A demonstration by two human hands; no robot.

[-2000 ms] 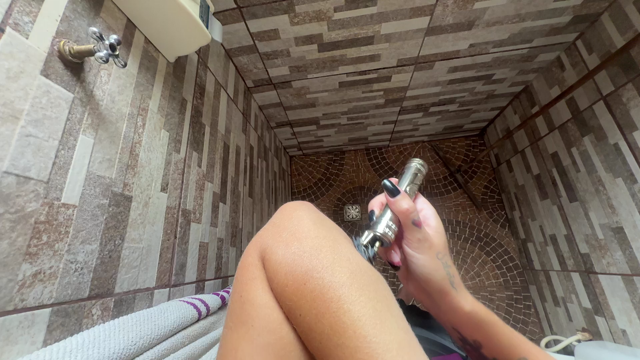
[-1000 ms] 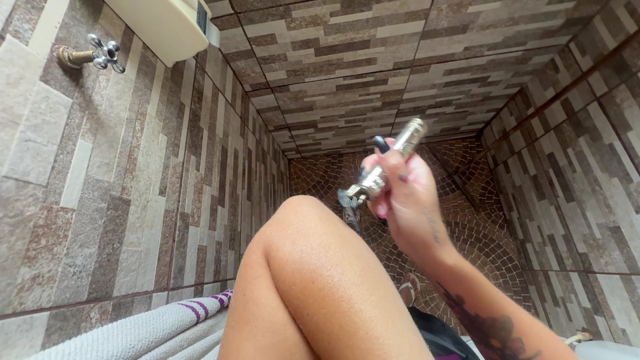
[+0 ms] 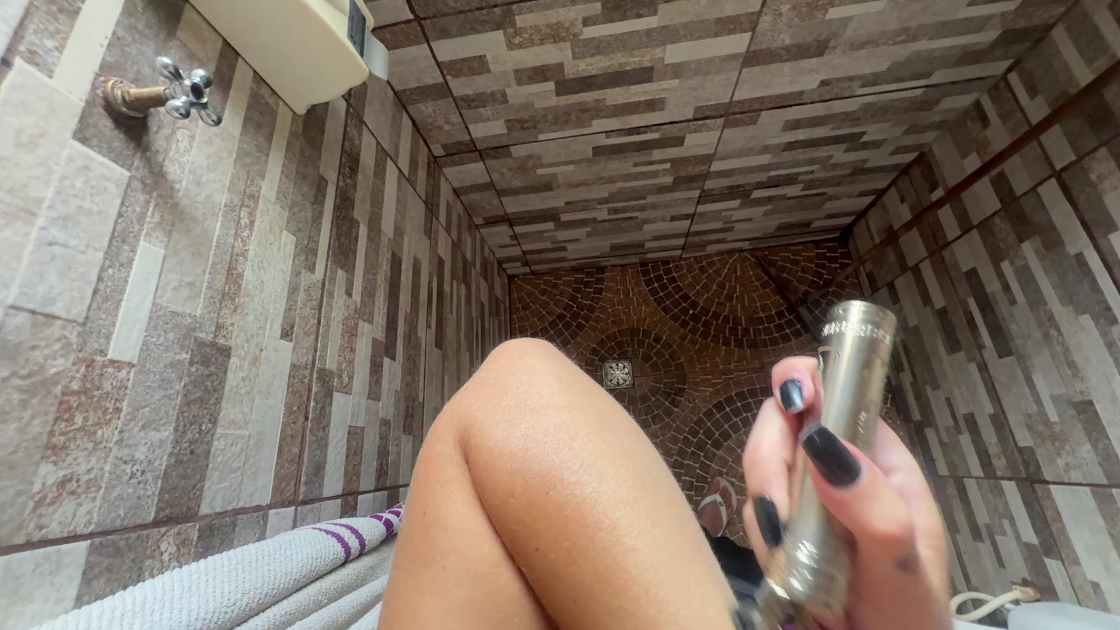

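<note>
My right hand (image 3: 875, 516), with long dark nails, is closed around a metallic cylindrical handle (image 3: 853, 376) at the lower right. The handle stands tilted, its capped end up and bearing embossed writing. Its lower end, with small metal parts, is blurred and partly cut off by the bottom edge, so its kind is not clear. Beside it, to the left, my bent bare knee (image 3: 534, 411) rises in the middle. My left hand is out of the picture.
A cross-handle valve (image 3: 179, 92) and a cream plastic box (image 3: 289, 44) are on the left tiled wall. Below are a striped towel (image 3: 262, 560), a floor drain (image 3: 618, 374) and a foot in a flip-flop (image 3: 717, 503). A white hose (image 3: 989, 604) lies at the lower right.
My right hand has moved right and down, away from the knee, and looks nearer the camera. The metallic handle has stayed in its grip and now stands more upright.
</note>
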